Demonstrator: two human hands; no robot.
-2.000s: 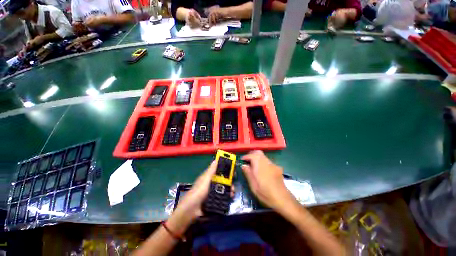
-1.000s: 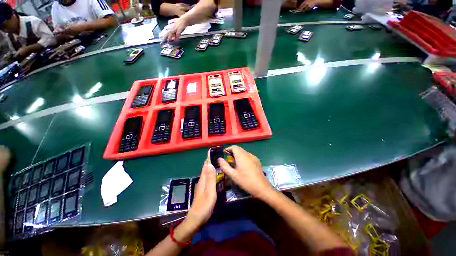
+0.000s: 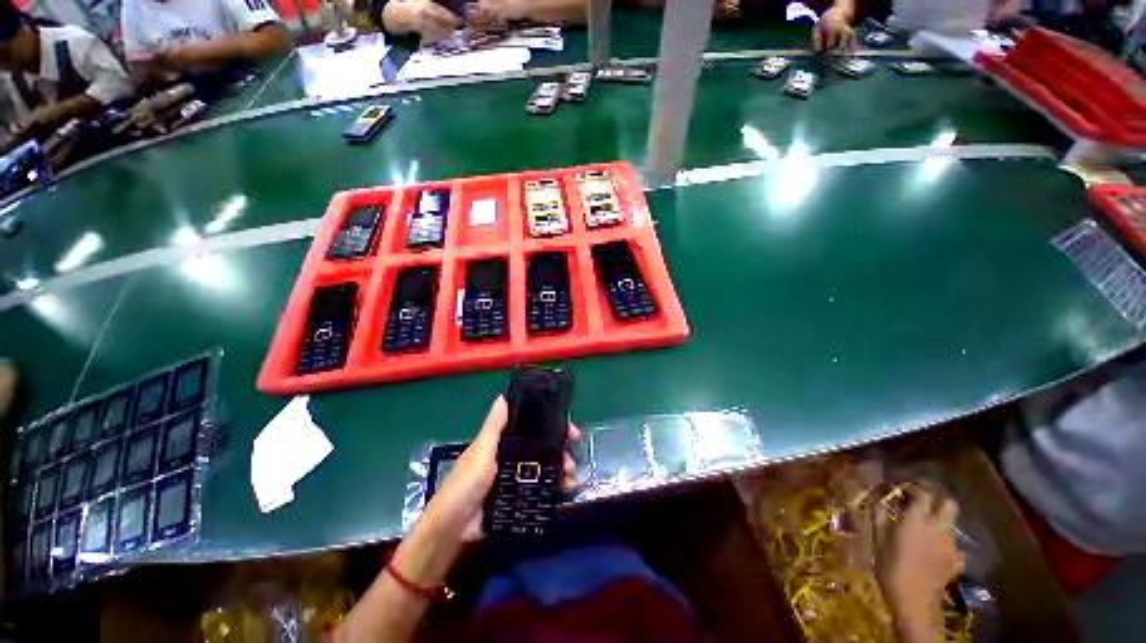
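Observation:
My left hand (image 3: 471, 484) holds a black keypad phone (image 3: 530, 459) upright, screen end away from me, with no yellow frame on it. My right hand (image 3: 917, 546) is low at the right, over the yellow frames and clear plastic scraps (image 3: 817, 540); it is blurred, and whether it holds anything cannot be told. The red phone tray (image 3: 471, 367) lies ahead with several black phones, two unfinished pale phones (image 3: 545, 207) at the back right and a paper slip (image 3: 484, 212) in one slot. A lens sheet (image 3: 628, 455) lies at the table edge, partly hidden behind my left hand and the phone.
A fuller lens sheet (image 3: 113, 459) lies at the left, with loose white paper (image 3: 289, 452) beside it. A grey post (image 3: 679, 94) stands behind the tray. Several phones and seated workers are across the table. Red trays (image 3: 1068, 88) are at the far right; a grey sleeve (image 3: 1081, 440) is at the right edge.
The yellow frame is off the held phone. My right hand has left the phone and moved down right to the scraps. My left hand still holds the phone, now with its face fully visible.

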